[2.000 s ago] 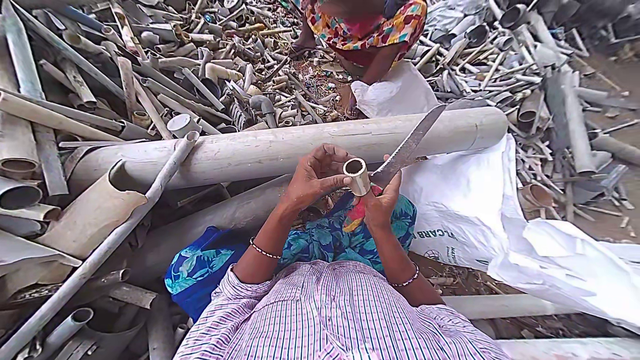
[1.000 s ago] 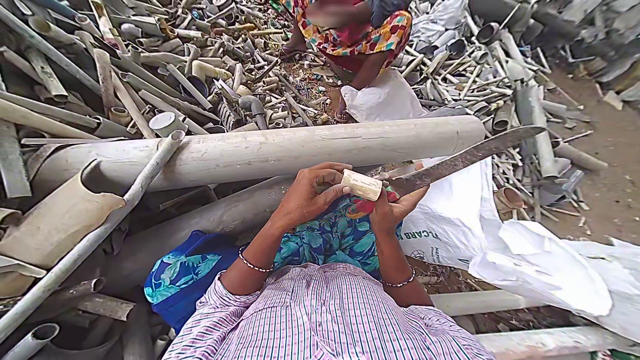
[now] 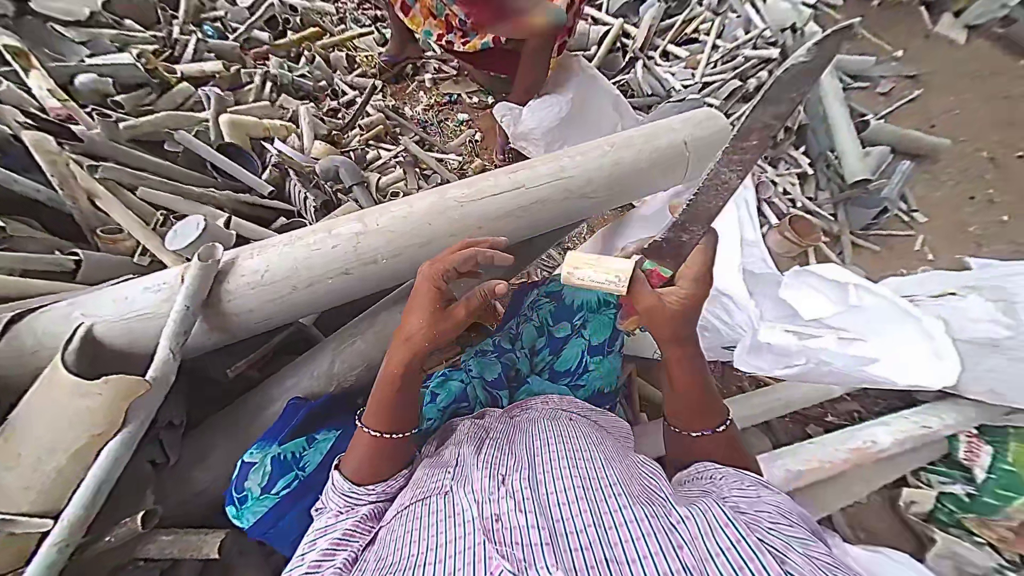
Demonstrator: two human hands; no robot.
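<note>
My right hand point(image 3: 676, 292) grips a large long-bladed knife point(image 3: 740, 144) by its cloth-wrapped handle, the blade slanting up and away to the right. Between that hand's thumb and the handle sits a short cream pipe piece point(image 3: 598, 273), lying roughly level, with writing on its side. My left hand point(image 3: 456, 300) is to the left of the pipe piece, fingers bent and apart, holding nothing. Beyond both hands a long, thick grey pipe point(image 3: 448, 216) slants across the view, rising to the right.
Heaps of scrap pipe point(image 3: 176, 160) spread on the left and beyond. A white sack point(image 3: 848, 328) lies at the right, with bare soil point(image 3: 968, 152) behind it. Across the thick pipe is another person point(image 3: 528, 64), an arm reaching down by a white sack point(image 3: 568, 108). Cut pipes point(image 3: 72, 432) lie near left.
My left hand has come off the pipe piece, which stays with my right hand. The knife blade now points more steeply upward. The view has shifted.
</note>
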